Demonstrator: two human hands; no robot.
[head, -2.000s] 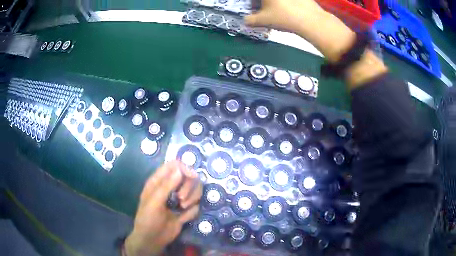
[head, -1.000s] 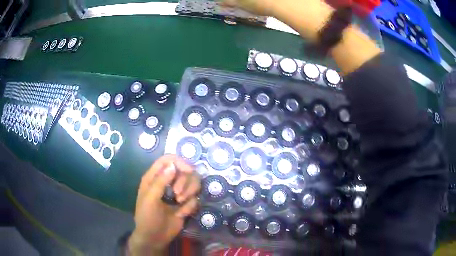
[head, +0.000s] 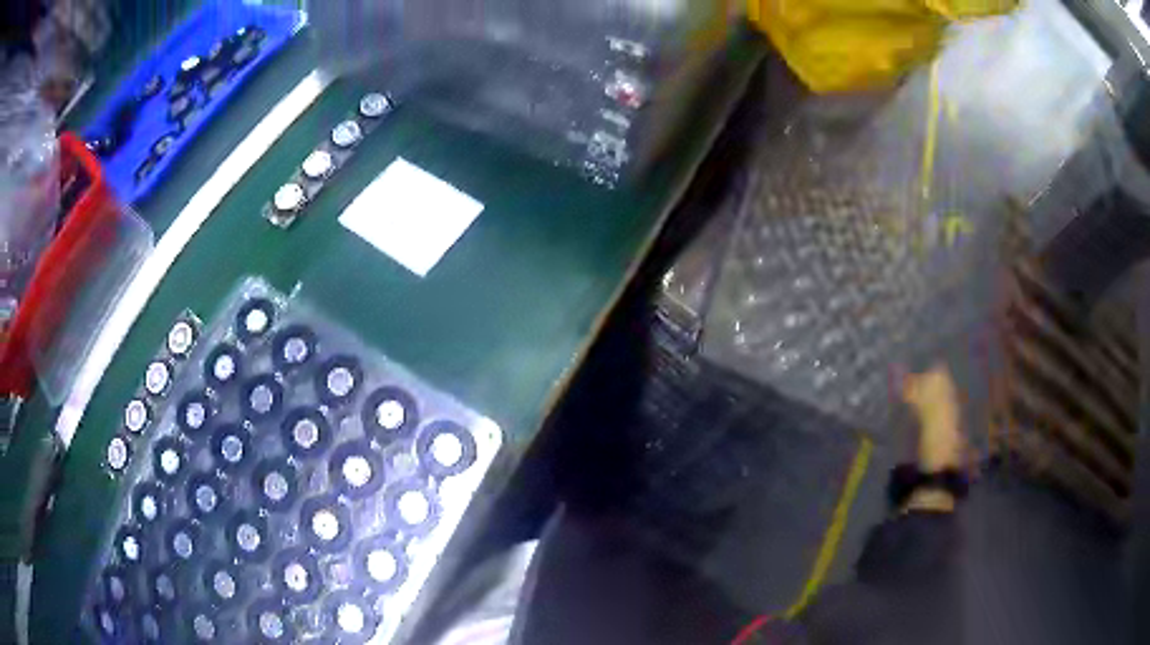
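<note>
My right hand (head: 933,422), with a dark band at the wrist, is blurred at the near edge of a clear blister tray or tray stack (head: 820,277) on the right. Whether its fingers grip the tray cannot be told. My left hand is out of the picture. The filled blister tray (head: 496,432), with rows of black round speaker drivers (head: 390,412), lies on the green bench at lower left. Two fixture plates holding round units stand beyond it, one along its far side (head: 158,378), one farther up (head: 331,151).
A white paper slip (head: 411,216) lies on the green bench. A blue bin (head: 208,88) with black units and a red bin (head: 57,271) stand at upper left. A yellow bag-like thing (head: 845,44) is at the top right. The bench edge (head: 599,334) runs diagonally through the middle.
The view has swung to the right, so the bench and filled tray now lie at left. My right hand has moved from the fixtures to the clear trays. My left hand has left the picture.
</note>
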